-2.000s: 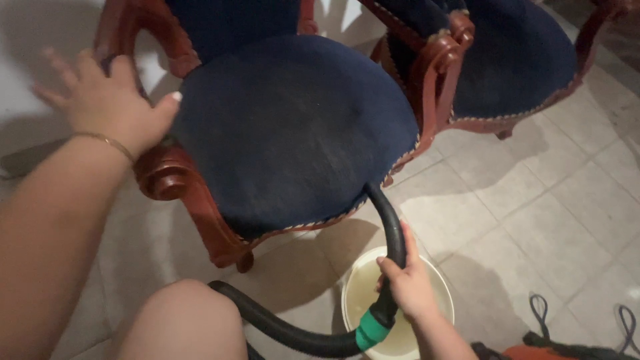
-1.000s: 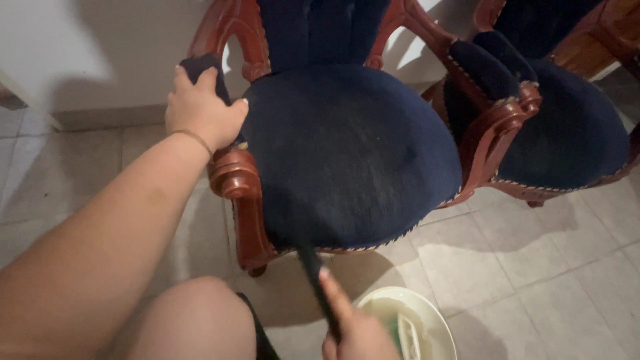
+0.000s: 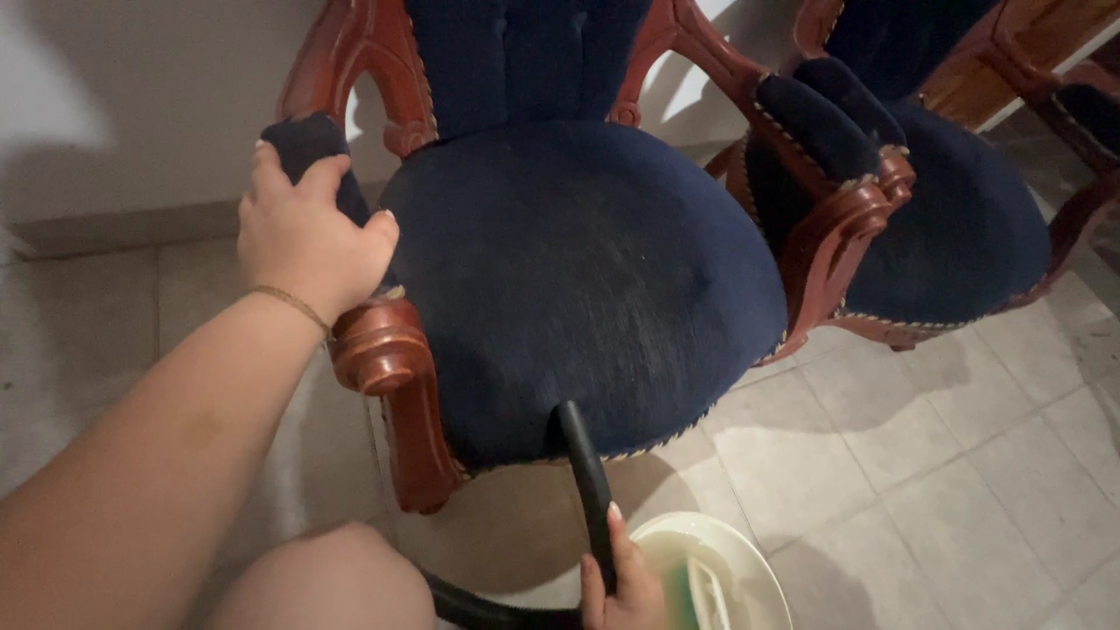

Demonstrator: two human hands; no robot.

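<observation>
My left hand (image 3: 311, 227) rests on the padded armrest (image 3: 306, 144) of a carved wooden armchair, its thumb and fingers spread over the dark velvet. My right hand (image 3: 626, 573), low in the view, grips the curved black tube of a vacuum hose (image 3: 588, 464). The tube's end touches the front part of the blue velvet seat (image 3: 595, 271), which shows paler, brushed-looking streaks. More of the black hose (image 3: 499, 608) runs left from beneath my right hand, past my knee.
A pale bucket (image 3: 766, 569) with cloudy liquid and a white-and-green object in it stands on the tiled floor (image 3: 884, 455), right of my right hand. A second blue armchair (image 3: 945, 219) stands close at the right. The wall (image 3: 166, 105) is behind the chairs.
My left hand was spread beside the chair's armrest two seconds ago and now rests on it. The tube's end has moved from the seat's front right edge to farther left. The view has shifted.
</observation>
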